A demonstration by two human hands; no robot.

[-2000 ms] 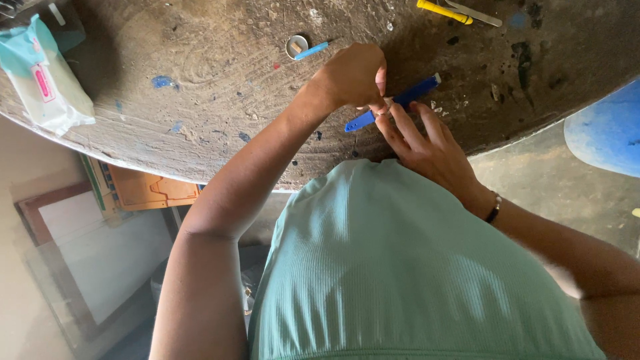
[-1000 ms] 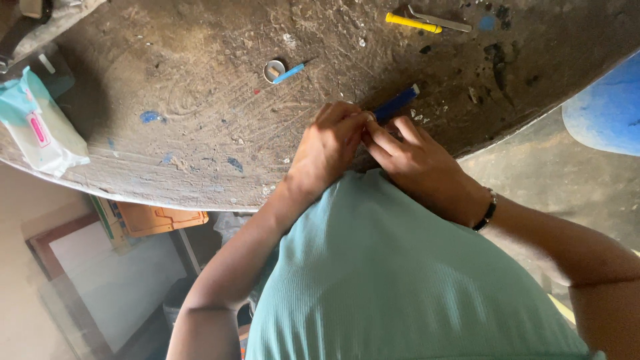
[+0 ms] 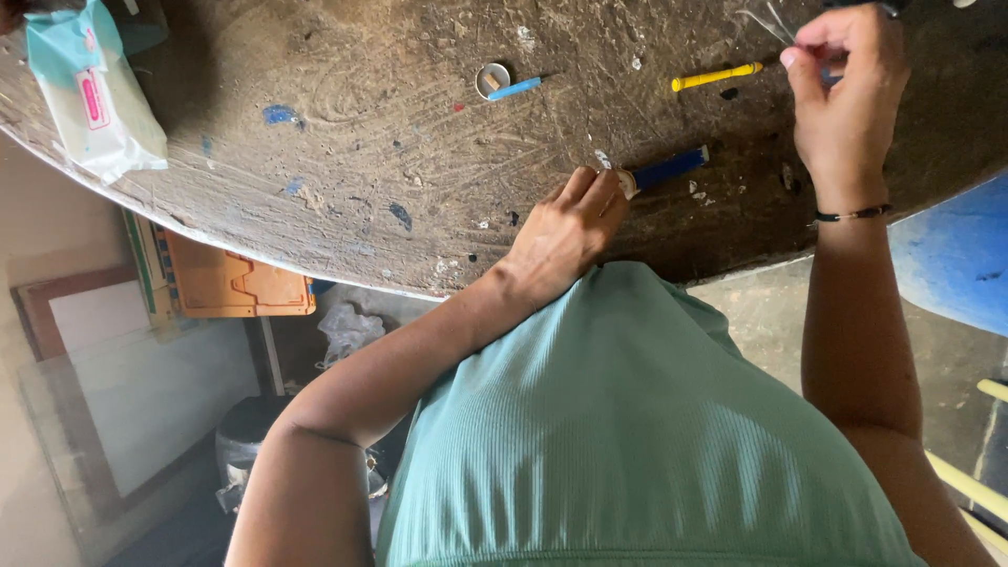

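Observation:
My left hand point(image 3: 571, 228) rests on the table edge, its fingers closed on a wristwatch point(image 3: 628, 183) with a blue strap point(image 3: 669, 168) that sticks out to the right. The rest of the watch is hidden under the fingers. At the upper right my right hand point(image 3: 854, 102) is raised, thumb and forefinger pinching thin metal tweezers point(image 3: 776, 27). Just left of that hand lies a yellow slim-handled tool point(image 3: 717, 76). Further left, a light-blue slim tool with a thin dark tip point(image 3: 514, 88) touches a small round metal cap point(image 3: 483, 72), which has a small brownish piece inside.
A soft pack of wipes point(image 3: 94, 94) lies at the far left of the worn, paint-stained table point(image 3: 354, 157). Below the table are an orange plastic case point(image 3: 236, 276), a framed board point(image 3: 157, 394) and a crumpled plastic bag point(image 3: 346, 331). A blue rounded object point(image 3: 961, 252) is at the right.
My right hand has left the watch and moved up and right to the tweezers, which lay beside the yellow tool earlier. My left hand has stayed at the watch.

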